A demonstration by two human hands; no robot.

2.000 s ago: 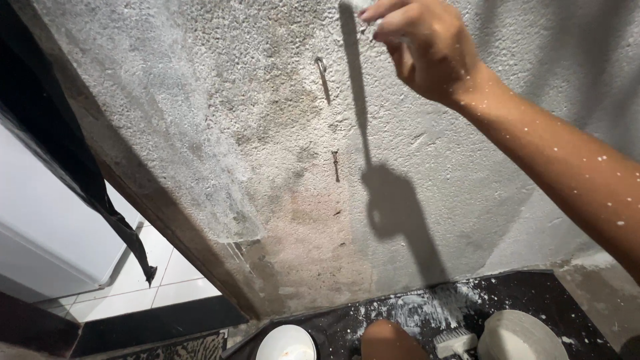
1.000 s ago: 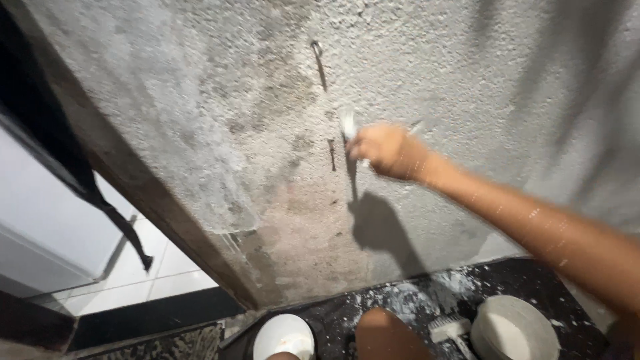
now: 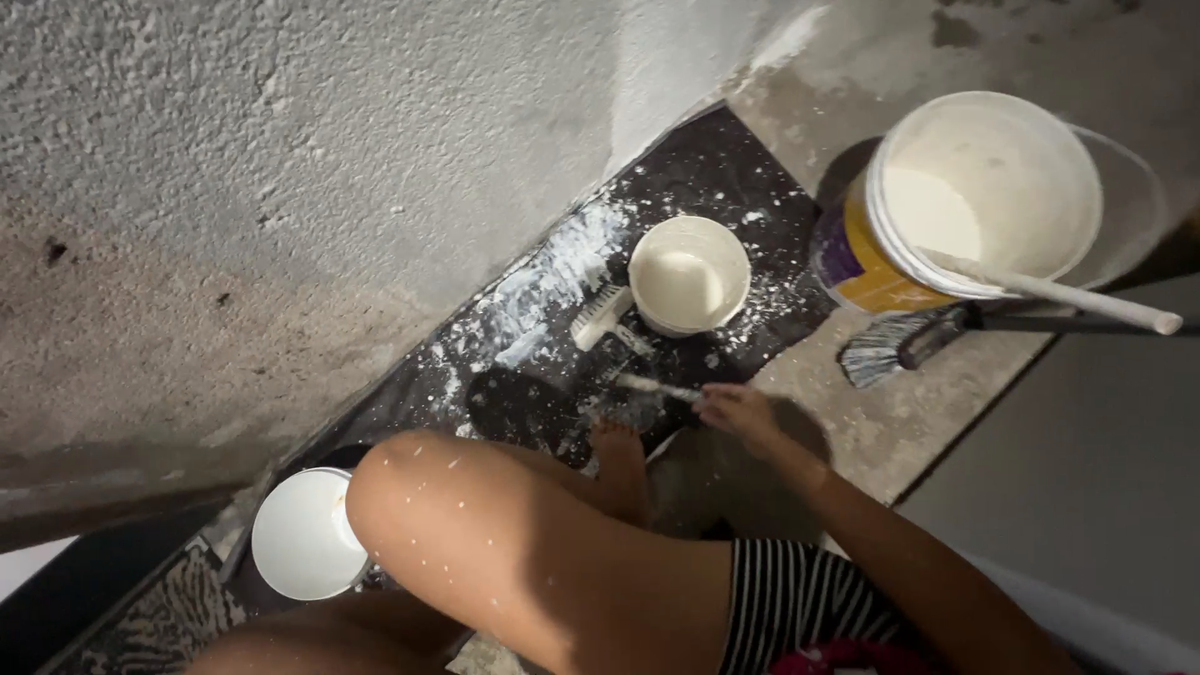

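Note:
My right hand (image 3: 741,412) holds a slim paintbrush (image 3: 661,386) by its handle, low over the paint-spattered dark sheet (image 3: 759,178). Its pale bristles point left. Just beyond the brush stands a small white tub (image 3: 689,277) with white paint inside. A wide white block brush (image 3: 602,319) lies against the tub's left side on the sheet. Near my knee is a white round container (image 3: 309,534), partly hidden by the knee. My left hand is out of view.
A large paint bucket (image 3: 994,187) with a stick (image 3: 1078,295) across its rim stands at the right. A black-handled broom (image 3: 881,347) lies below it. The rough wall (image 3: 375,122) rises at the left, and a patterned mat (image 3: 155,609) is at the lower left.
My right hand has moved with the brush from the wall down to over the sheet, beside the small tub. The view has swung down and right, bringing in the large bucket and broom.

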